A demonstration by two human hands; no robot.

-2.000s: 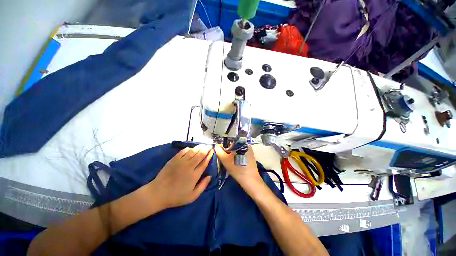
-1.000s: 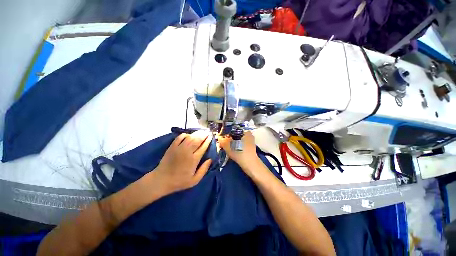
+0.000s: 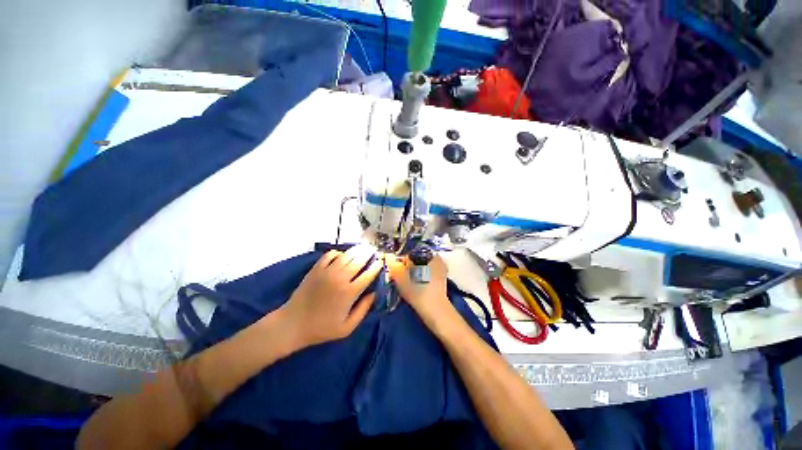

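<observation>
The navy garment piece (image 3: 330, 373) lies under both hands and hangs over the table's front edge, with a seam down its middle. My left hand (image 3: 327, 297) lies flat on the cloth, its fingertips beside the lit needle area. My right hand (image 3: 422, 286) is on the cloth just right of the needle, fingertips close to my left ones and partly hidden by a metal knob. The presser foot and needle (image 3: 387, 244) are small and partly hidden by the machine head. A narrow navy strap (image 3: 186, 312) curls off the cloth's left edge.
The white sewing machine (image 3: 501, 185) stands behind my hands. Scissors with a red loop (image 3: 519, 323) and a yellow loop (image 3: 547, 299) lie right of the needle, beside black strips (image 3: 576, 299). Long navy cloth (image 3: 167, 167) stretches across the left. Small dark tools (image 3: 695, 325) lie at the right.
The camera view has shifted slightly. The cloth's front folds have changed a little below my hands. Both hands remain at the needle area.
</observation>
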